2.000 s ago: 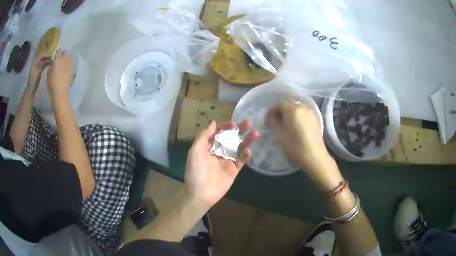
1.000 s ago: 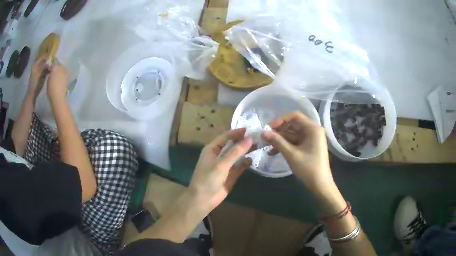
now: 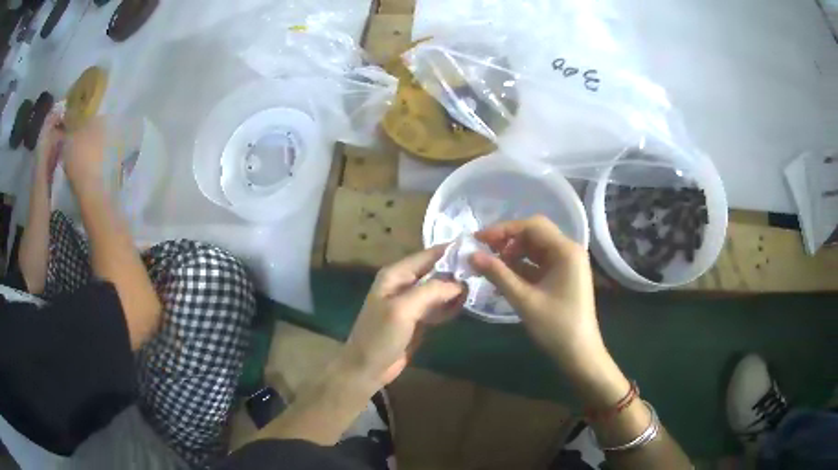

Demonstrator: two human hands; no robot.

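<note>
White triangular pieces (image 3: 459, 258) are held between both hands over the front left part of a round translucent tub (image 3: 558, 197). My left hand (image 3: 404, 307) pinches them from the left with thumb and fingers. My right hand (image 3: 542, 275) grips them from the right with thumb and fingertips. The fingers hide part of the pieces, so I cannot tell how many are held. More white pieces lie in the tub below and behind the hands.
A tub of dark brown blocks (image 3: 654, 229) stands right of the parts tub. A yellow housing (image 3: 427, 119) lies behind, partly under a clear bag marked 300 (image 3: 588, 101). A white round housing (image 3: 266, 163) is on the left. A neighbouring person's hands (image 3: 83, 142) hold a yellow disc.
My right hand has come out of the tub to my left hand, which has turned from an open palm to a pinch. Both now hold the pieces together. The neighbour's hands have shifted slightly.
</note>
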